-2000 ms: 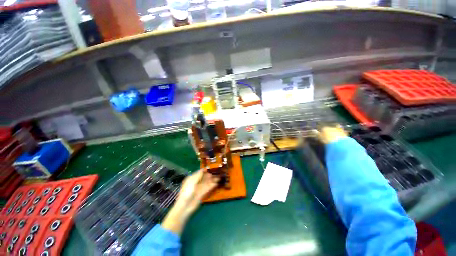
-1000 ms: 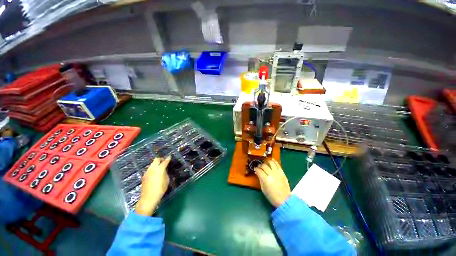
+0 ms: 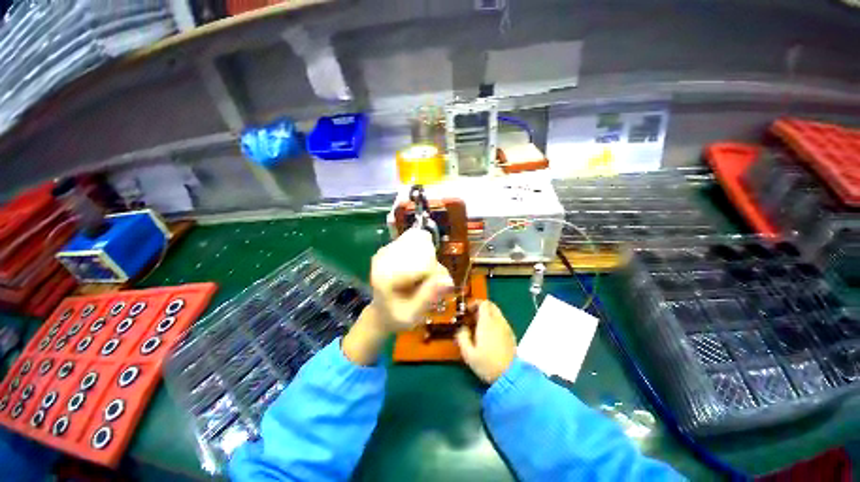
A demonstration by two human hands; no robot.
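Note:
The hand-lever press [image 3: 454,226] stands upright on its orange-brown base [image 3: 429,352]. My left hand [image 3: 411,275] is a fist in front of the press, closed around the press lever; the red grip is hidden inside it. My right hand [image 3: 490,343] is low at the right side of the press nest [image 3: 441,326], fingertips touching that area. Whether a round part is in the nest or in my right fingertips cannot be seen. The left blister tray [image 3: 273,344] lies left of the press, with dark discs in some pockets.
A red tray of rings [image 3: 104,358] and a blue-cased device [image 3: 118,247] are on the left. A control box [image 3: 519,221] stands behind the press. A paper sheet [image 3: 558,337], blue hose [image 3: 641,377] and stacked blister trays [image 3: 745,348] are on the right.
My left hand has moved from the left blister tray to the press lever, and the lever has come down. My right hand stays at the nest. The view has shifted.

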